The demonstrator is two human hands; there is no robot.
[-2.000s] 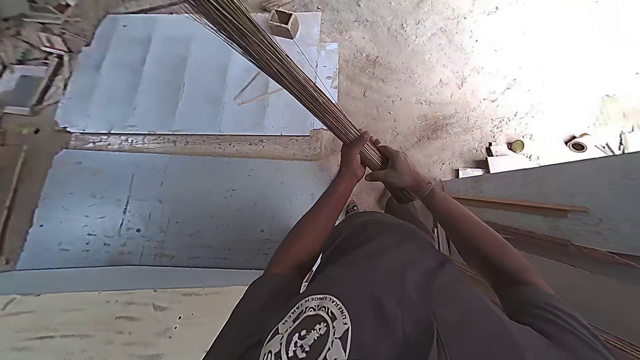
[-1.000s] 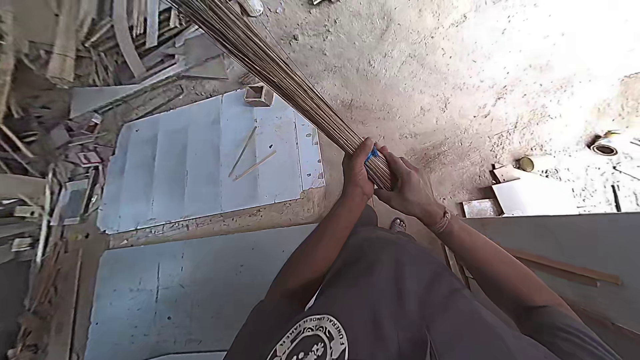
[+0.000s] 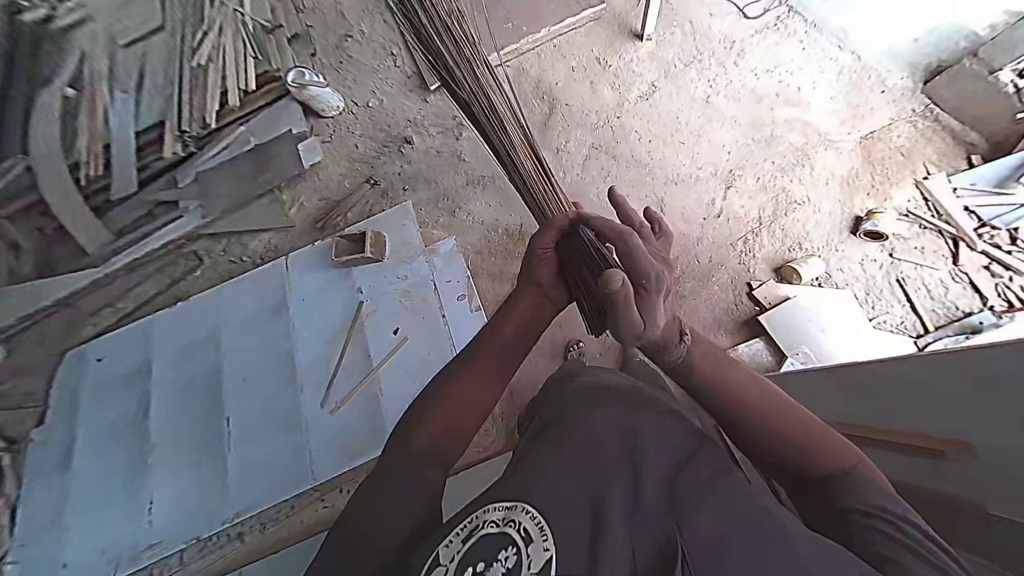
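A long bundle of thin brown sticks, like a stick broom [image 3: 504,128], runs from the top centre of the head view down to my hands. My left hand [image 3: 552,260] is wrapped around it near its lower end. Beside the cut ends, my right hand [image 3: 640,268] is partly unfolded, its palm and thumb against the bundle's right side and some fingers raised off it. A band circles my right wrist. The blue thing seen on the bundle earlier is hidden or out of sight.
To the left lies a pale panel [image 3: 256,384] with a small wooden box [image 3: 359,247] and two thin sticks on it. Wood offcuts [image 3: 232,48] are piled at upper left. A tin can [image 3: 874,226], scraps and a grey board [image 3: 920,400] are at right.
My right hand has gone from gripping the bundle to having fingers lifted off it. The bundle points more steeply up the picture. The view has shifted, showing more floor ahead.
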